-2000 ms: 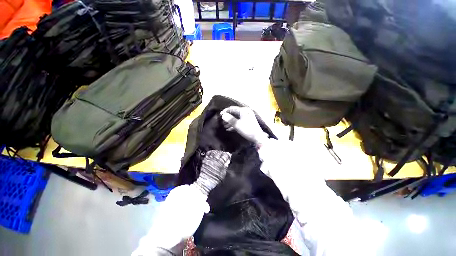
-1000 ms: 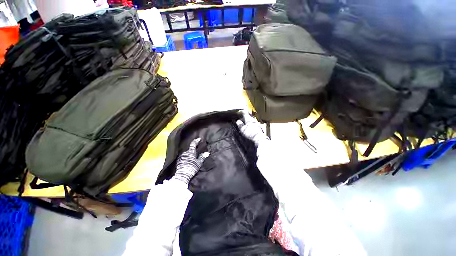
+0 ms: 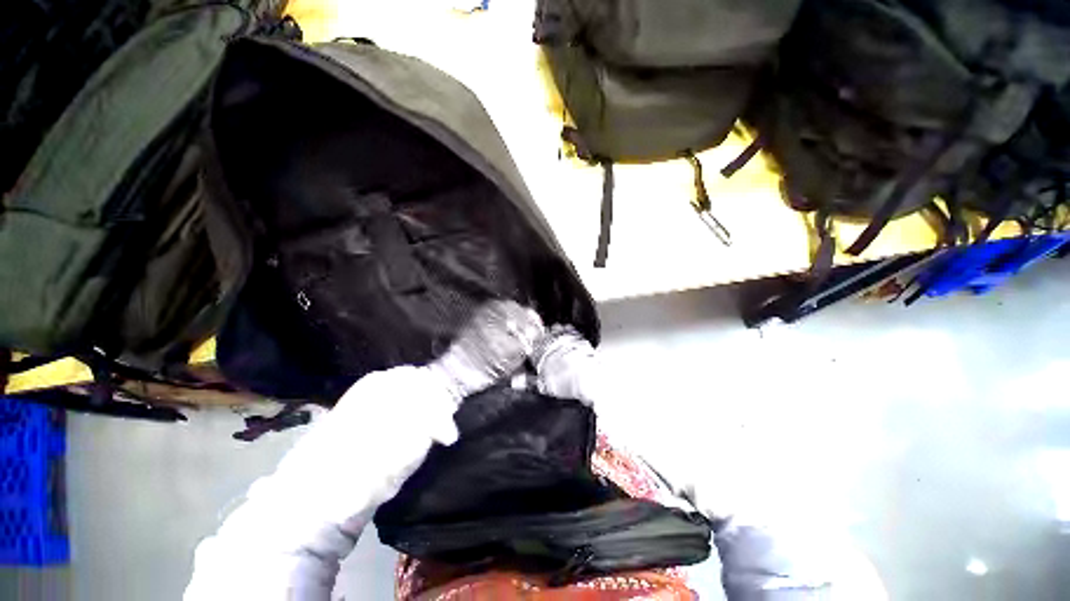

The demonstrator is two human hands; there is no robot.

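An olive-and-black backpack (image 3: 387, 247) lies gaping open, its black lining up, from the table's front edge down to my body. Its near flap (image 3: 505, 458) hangs over my front. My left hand (image 3: 493, 340), in a striped glove, lies on the lining near the fold between the two halves. My right hand (image 3: 566, 362), also gloved, is beside it and touches the fabric there. The fingers of both hands are blurred and partly hidden, so their grip is unclear.
Flat stacked backpacks (image 3: 106, 164) are at the left. Fuller bags (image 3: 681, 94) stand at the right, straps hanging over the yellow table's (image 3: 657, 235) front edge. A blue crate (image 3: 29, 481) is at the lower left, with grey floor below the table.
The view has tilted down. The backpack has been spread wide open towards the left stack. Both hands have come together near its lower middle.
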